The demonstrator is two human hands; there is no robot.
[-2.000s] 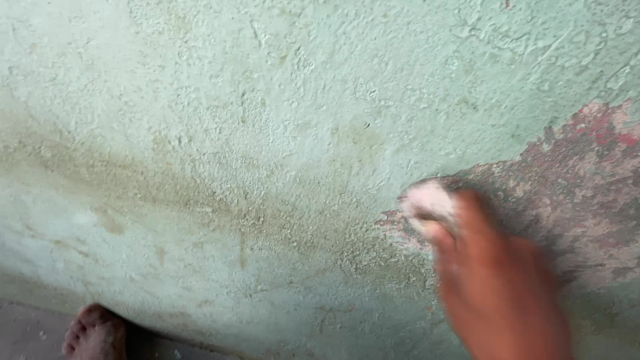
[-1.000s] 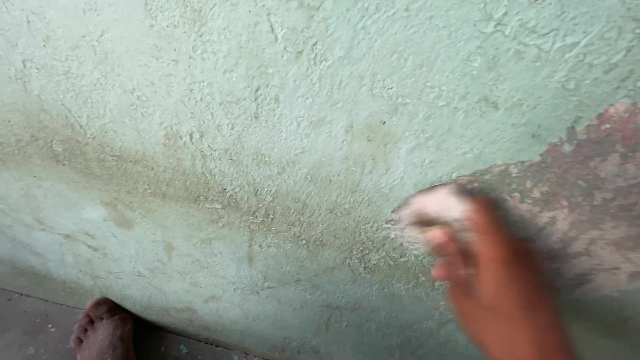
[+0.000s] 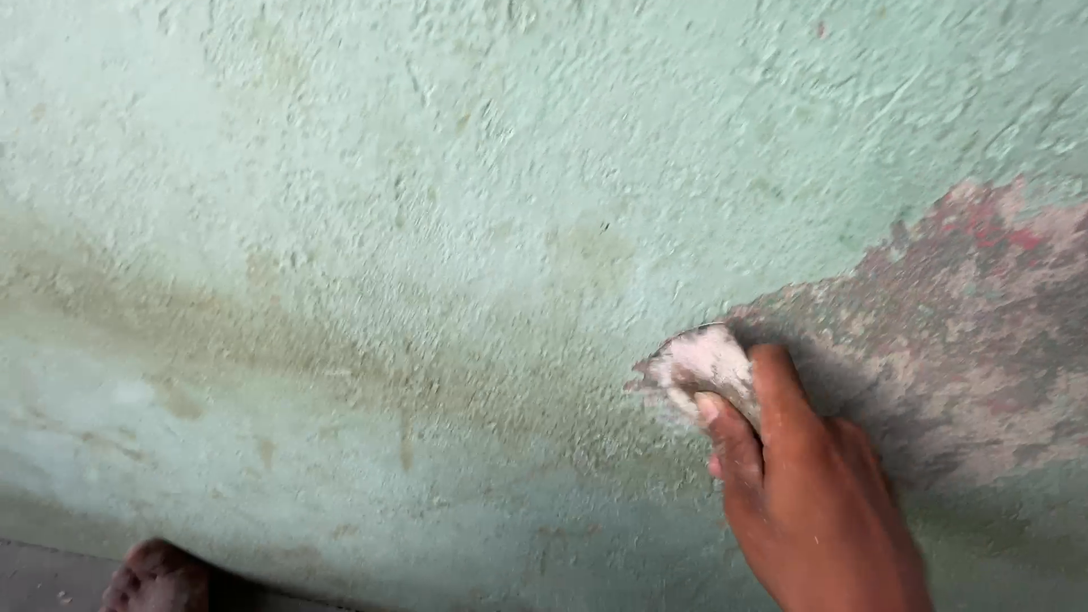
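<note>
My right hand (image 3: 807, 476) comes in from the lower right and grips a dusty, whitish-pink flat scraping piece (image 3: 710, 365) between thumb and fingers. The far edge of the piece rests against a rough wall with light green paint (image 3: 476, 212). It meets the wall at the left tip of a bare patch (image 3: 952, 357), where grey and pinkish layers show with some red near the top. The exact kind of tool is hard to tell, as dust coats it and my fingers cover its near end. My left hand is out of the frame.
A bare foot (image 3: 157, 578) stands on the grey floor (image 3: 51, 569) at the lower left, close to the wall's base. A brownish stained band (image 3: 212, 327) runs across the wall from the left toward the bare patch.
The gripped piece shows sharply now, where hand and piece were blurred in both earlier frames. It stays near the bare patch's left tip throughout.
</note>
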